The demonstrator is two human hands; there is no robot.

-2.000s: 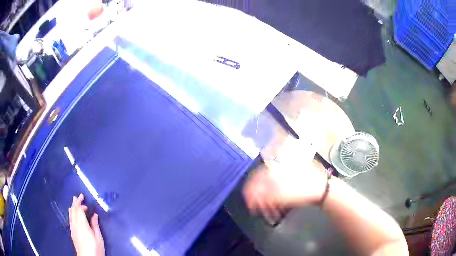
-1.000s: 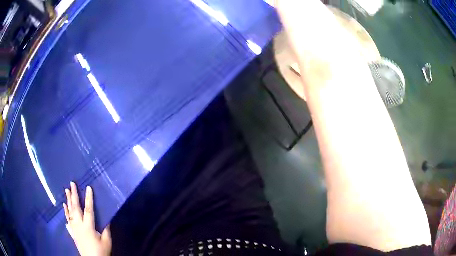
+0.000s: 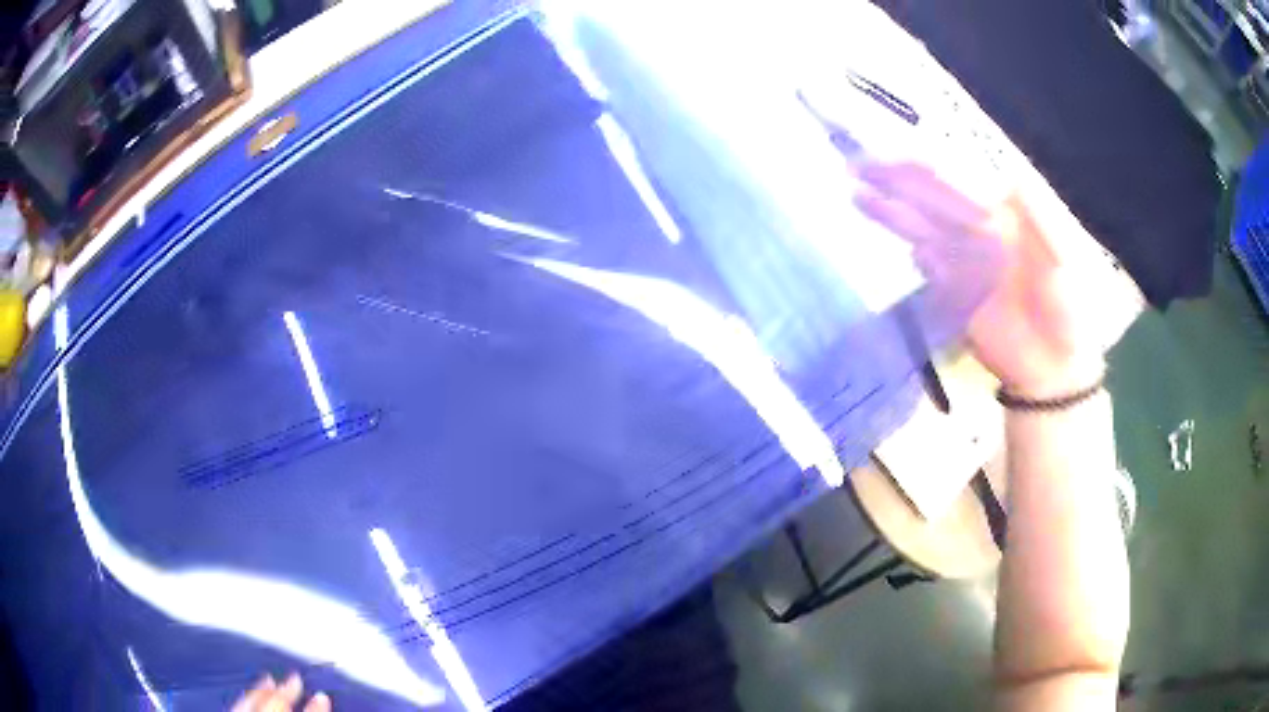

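Note:
The large glossy blue transparent sewing template (image 3: 487,403) fills the left and middle, with drawn lines, slots and bright reflections. Matte dark cloth seems to lie under it, but the glare hides its outline. My right hand (image 3: 974,264) is blurred at the template's right end, over the white table. Its fingers look purple-tinted, as if behind the plastic; whether they grip the edge is unclear. My left hand (image 3: 283,696) shows only as fingertips at the bottom edge, at the template's near side; the rest is cut off.
A white worktable (image 3: 779,42) lies beyond, with a small dark tool (image 3: 884,96) on it. Dark cloth (image 3: 1079,125) hangs at its right. A round tan stool (image 3: 926,529) with black legs stands below the template's right end. A grey-framed box is at upper left.
The view has shifted and shows the table again. My right hand, earlier cut off at the top, now shows at the template's right end. My left hand is now mostly out of the picture. Reflections have bent.

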